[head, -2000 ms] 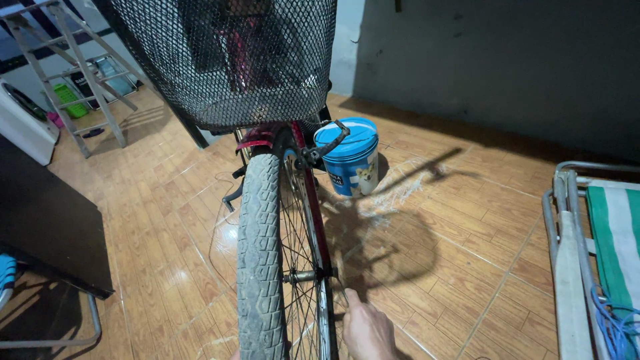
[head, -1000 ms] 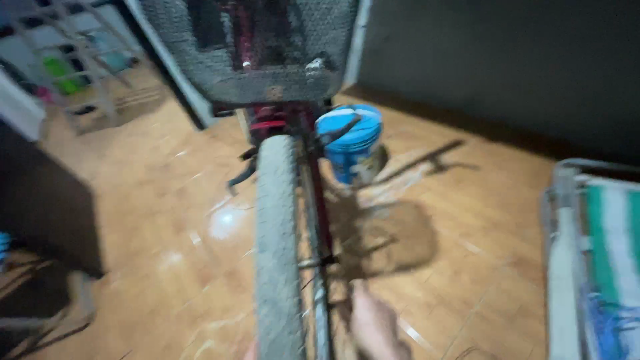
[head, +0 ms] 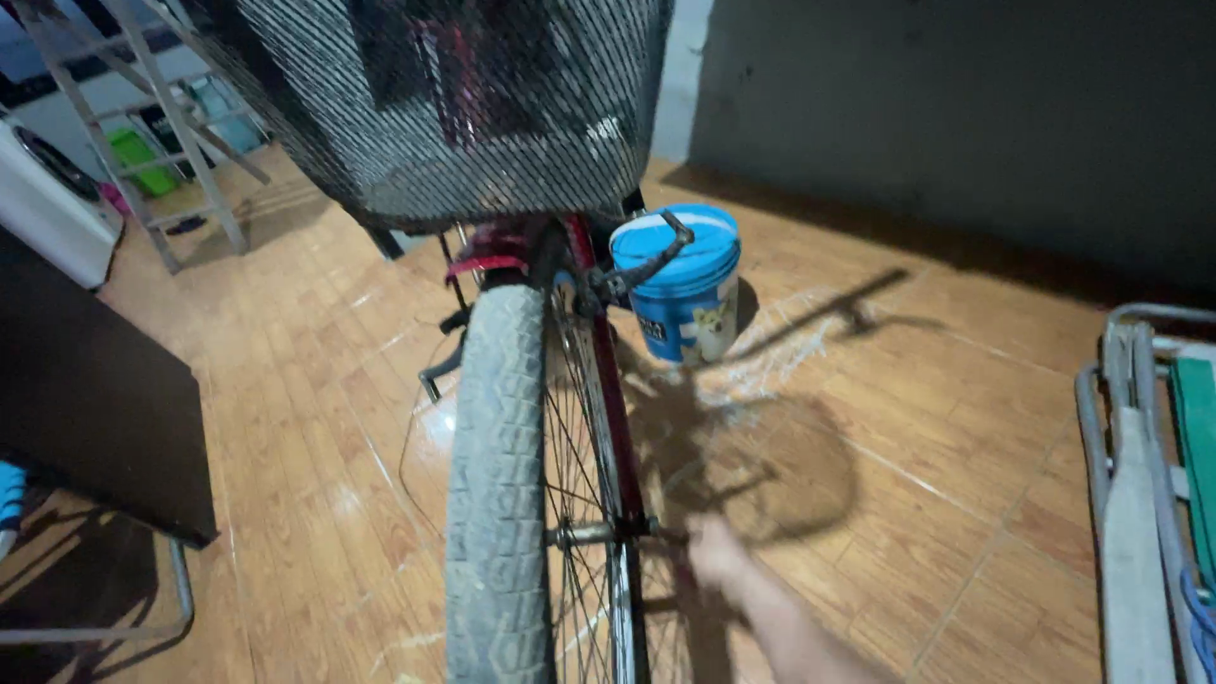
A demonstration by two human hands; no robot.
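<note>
The worn front tire [head: 496, 475] of an upside-down or tilted bicycle, I cannot tell which, runs up the middle of the view. A wheel hub [head: 581, 534] and spokes show to its right, beside a dark red fork blade [head: 616, 427]. My right hand [head: 712, 556] is at the outer end of the hub axle; its fingers are blurred, so I cannot tell whether they grip anything. A black mesh basket [head: 494, 171] is beyond the tire, and a brake arm or lever [head: 655, 261] stands out on the right. My left hand is not in view.
A blue lidded bucket [head: 679, 285] stands on the tiled floor behind the wheel. At the right is a folded metal-framed chair or bed [head: 1130, 494] with green and white fabric. A stepladder [head: 171, 123] and a dark panel [head: 95, 408] are at the left.
My right hand has moved up beside the hub from a little below it. A sliver of skin at the lower left of the tire a second ago is out of sight.
</note>
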